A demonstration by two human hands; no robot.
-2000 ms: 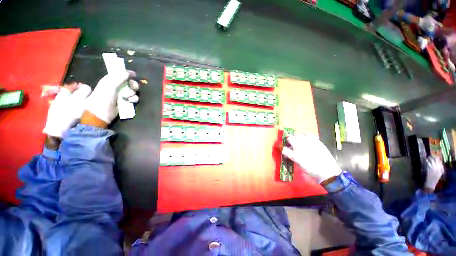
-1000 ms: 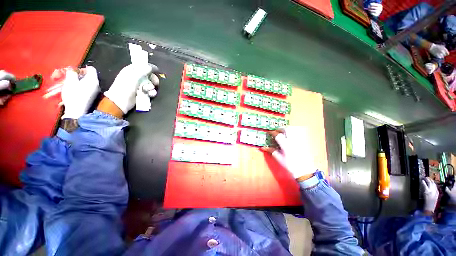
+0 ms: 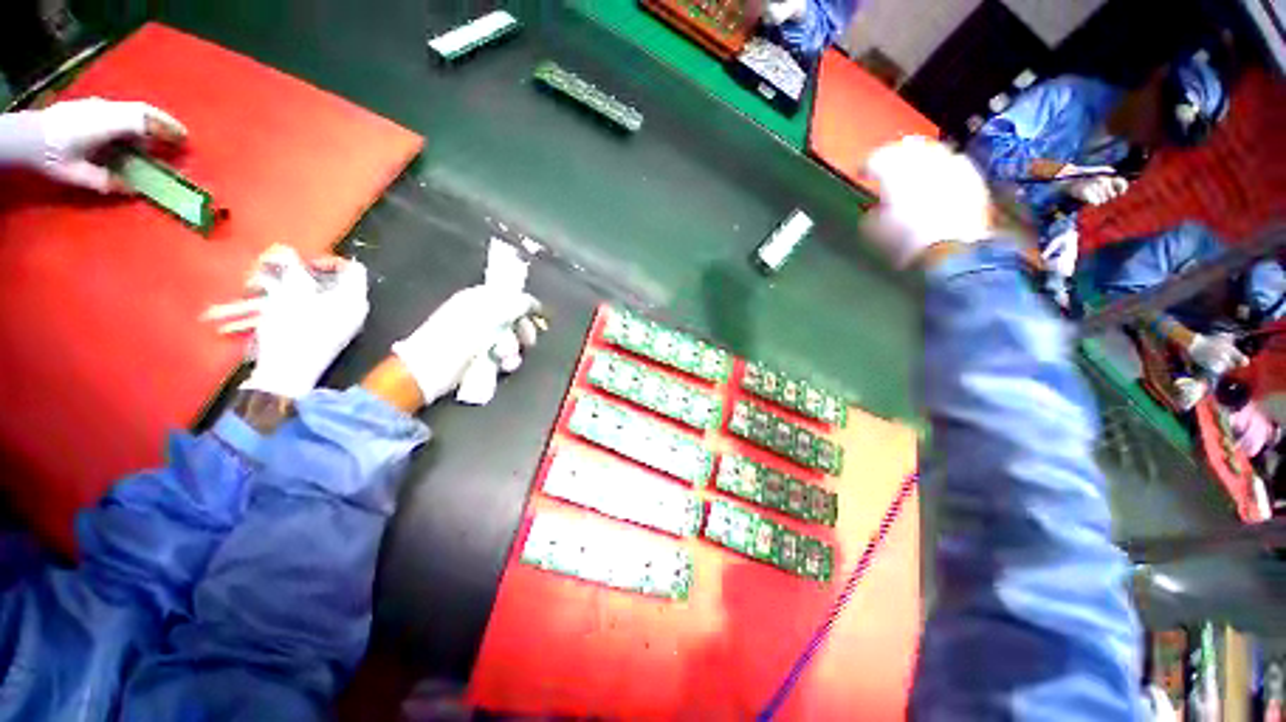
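Green circuit boards (image 3: pixel 770 540) lie in two columns on a red mat (image 3: pixel 621 649); the lower left ones look paler. My left hand (image 3: pixel 470 339), in a white glove, is closed on a stack of white strips (image 3: pixel 501 265) left of the mat; the strips stick out above and below the fingers. My right hand (image 3: pixel 928 198), in a white glove, is stretched far forward over the green surface near its far edge. It is blurred, and I cannot see anything in it or the exact finger positions.
Three boards lie on the green surface (image 3: pixel 677 198): one white-topped (image 3: pixel 475 35), one green (image 3: pixel 590 98), one white-topped (image 3: pixel 784 241). A neighbour's gloved hand (image 3: pixel 303 317) and another hand with a green board (image 3: pixel 167 189) are over the left red mat (image 3: pixel 240 127). A cord (image 3: pixel 846 600) crosses my mat's right side.
My right hand has left the board at the right column's lower end and moved far forward. The view has turned and shifted right. My left hand still holds the strips.
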